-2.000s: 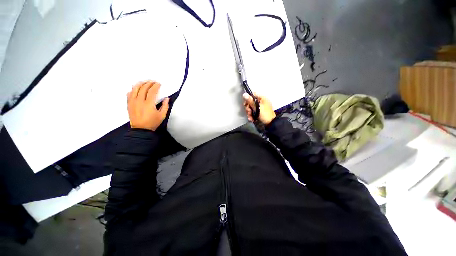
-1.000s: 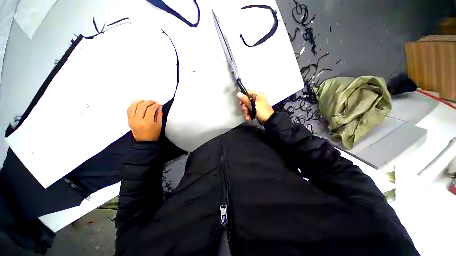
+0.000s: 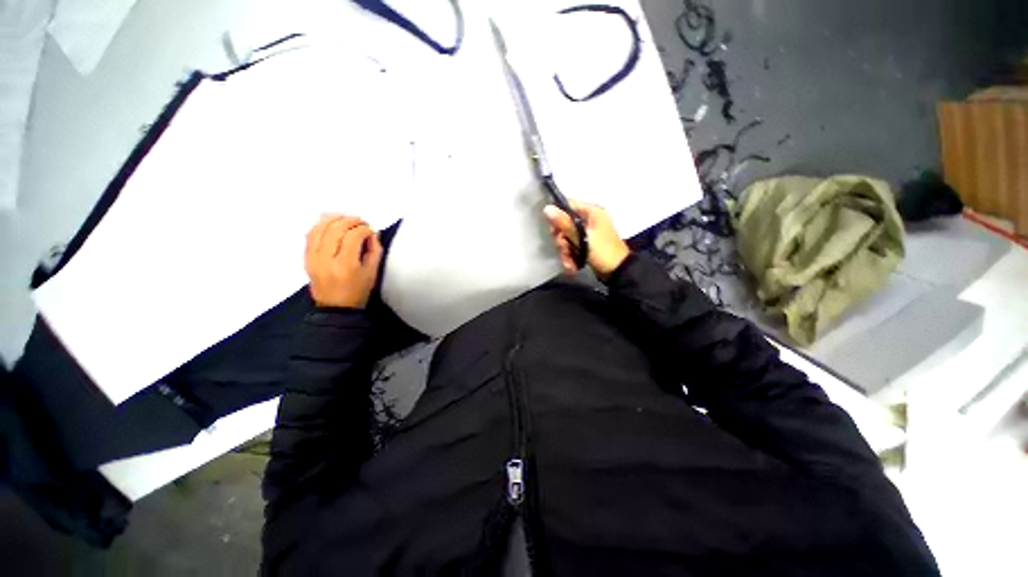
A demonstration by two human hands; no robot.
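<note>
A large white paper pattern [image 3: 237, 214] lies on dark fabric [image 3: 242, 349], which shows along its left and near edges. My left hand [image 3: 344, 262] rests on the pattern's near right corner, fingers curled; whether it pinches anything cannot be told. My right hand [image 3: 590, 239] holds fabric shears [image 3: 528, 124] by the black handles. The long silver blades point away from me over the white tabletop, look closed, and are apart from the pattern. The pattern's right edge is hard to see against the white table.
Dark curled trimmings lie on the table, one [image 3: 614, 85] right of the shears and one [image 3: 423, 32] at the top. More trimmings litter the grey floor. An olive cloth bundle [image 3: 821, 254] and a brown box [image 3: 986, 158] are at the right.
The view has shifted slightly. The dark strip along the pattern's curved right edge, visible before, now hardly shows. My right hand still holds the shears in about the same place.
</note>
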